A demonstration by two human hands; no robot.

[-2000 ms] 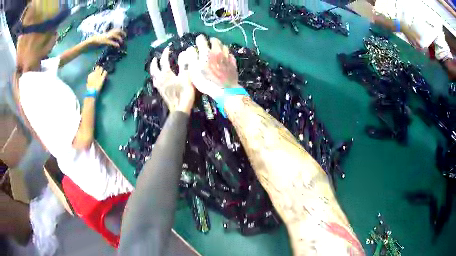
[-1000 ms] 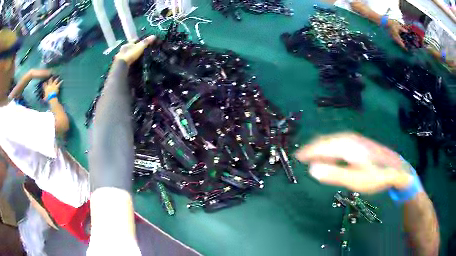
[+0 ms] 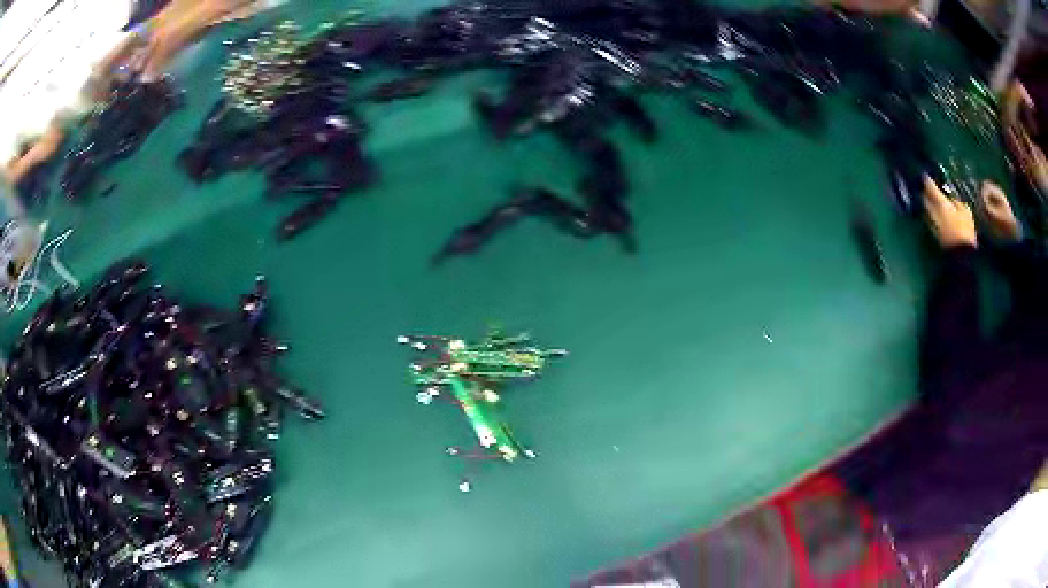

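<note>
A small loose pile of green circuit boards (image 3: 488, 365) with thin red wires and pale end parts lies on the green table in front of me. A large dark heap of fitted black units (image 3: 138, 431) lies at the left, with bits of green, red and silver showing. Neither my left hand nor my right hand is in the picture. The frame is blurred.
Black housings (image 3: 563, 115) are scattered along the far side. A pale and green pile (image 3: 262, 71) lies at the far left. A neighbour's hand (image 3: 952, 216) and dark sleeve are at the right, above a red stool (image 3: 833, 534). White cords (image 3: 40, 264) lie at the left edge.
The view has swung to the right, so the dark heap now sits at the left and the board pile is central. Both my hands have left the picture.
</note>
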